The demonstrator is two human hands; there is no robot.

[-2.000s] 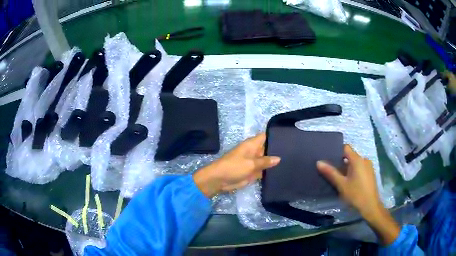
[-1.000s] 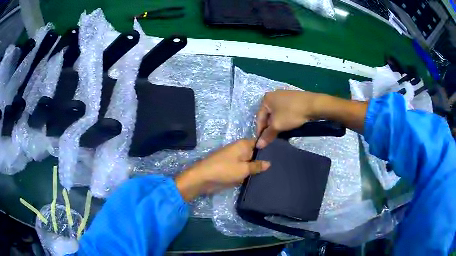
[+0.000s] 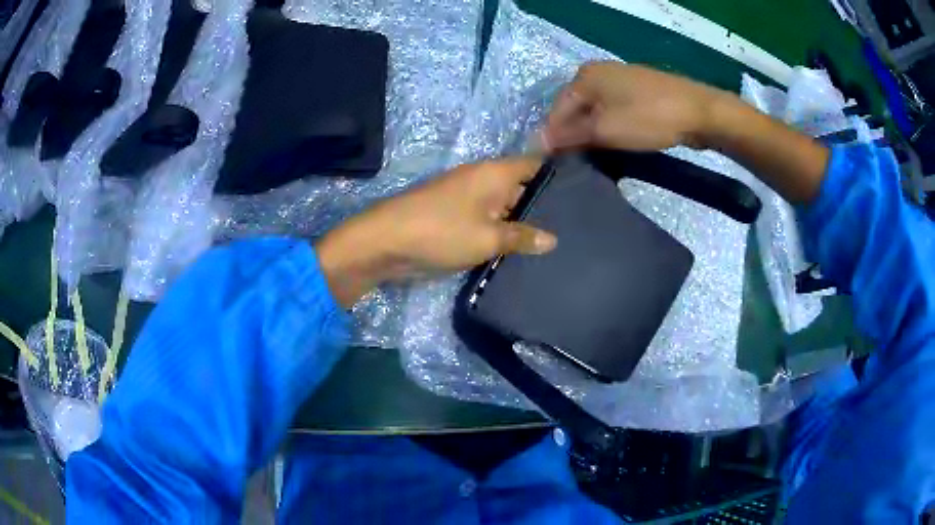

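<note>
The assembled unit (image 3: 595, 267), a matte-black square cover panel on a frame with two curved arms, is tilted over bubble wrap (image 3: 697, 359). One arm points to the upper right, the other down towards the bench's near edge. My left hand (image 3: 441, 220) grips the unit's left edge, with the thumb on top of the panel and the fingers beneath. My right hand (image 3: 625, 108) is at its upper corner with fingertips bent together there, slightly blurred. Its exact contact with the corner is unclear.
Black armed units stand between bubble wrap sheets at the left, the nearest unit (image 3: 318, 97) lying flat. Yellow tape strips (image 3: 115, 333) stand on a clear bag's rim (image 3: 36, 395) at the lower left. More wrapped parts (image 3: 810, 103) lie right. A dark-green crate (image 3: 666, 477) is below the bench edge.
The view has tipped down towards my lap. The right hand has moved from the panel's right side to its upper left corner. The unit has turned and is now tilted.
</note>
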